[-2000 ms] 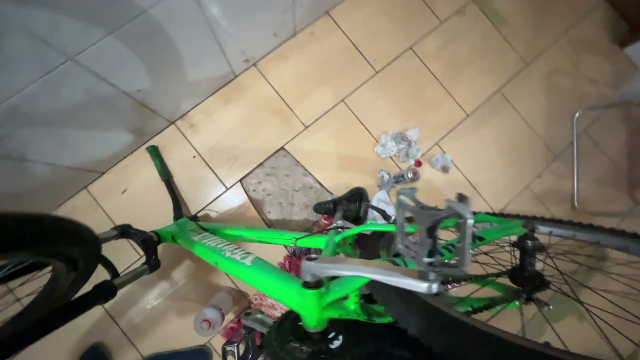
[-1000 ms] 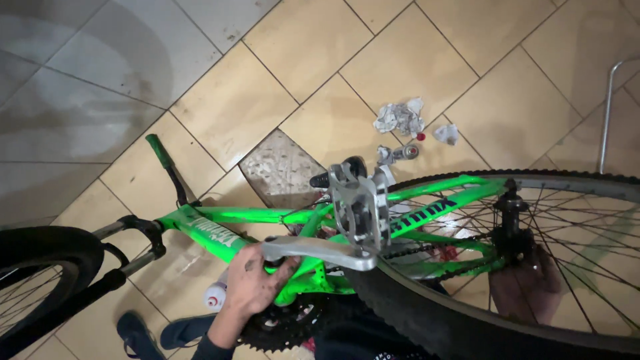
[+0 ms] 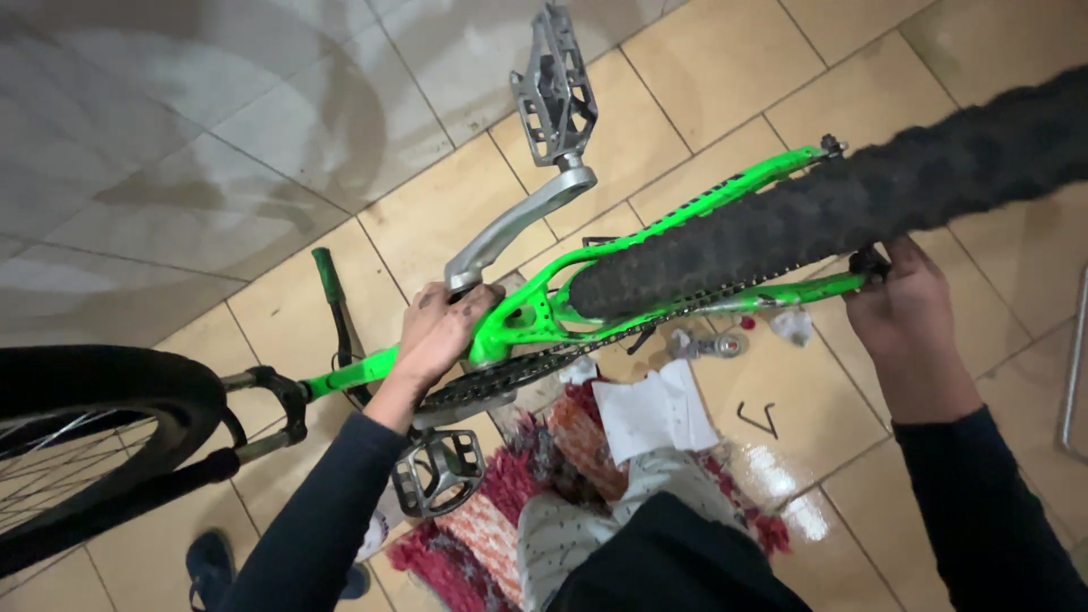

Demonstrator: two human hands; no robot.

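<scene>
A green bicycle frame (image 3: 523,319) stretches across the view, its rear tyre (image 3: 722,255) at the right and front wheel (image 3: 110,442) at the left. My left hand (image 3: 446,327) grips the frame near the bottom bracket, beside the silver crank arm (image 3: 518,221), which carries a metal pedal (image 3: 557,93). Below that hand are the chainring (image 3: 501,378) and a second pedal (image 3: 440,473). My right hand (image 3: 901,306) is closed around the rear end of the frame at the axle, its fingertips partly hidden. The chain (image 3: 671,313) runs between the two ends.
On the tiled floor (image 3: 816,391) lie a white paper sheet (image 3: 654,410), hex keys (image 3: 756,419), a small metal canister (image 3: 727,344) and a crumpled wrapper (image 3: 792,326). A shaggy red rug (image 3: 472,531) is below the frame. Sandals (image 3: 210,565) lie lower left; a grey tiled wall (image 3: 170,144) rises upper left.
Neither hand showed two seconds ago; both were at the bicycle one second ago. The bicycle has turned more upright, with the rear tyre's tread now facing up. The view has shifted.
</scene>
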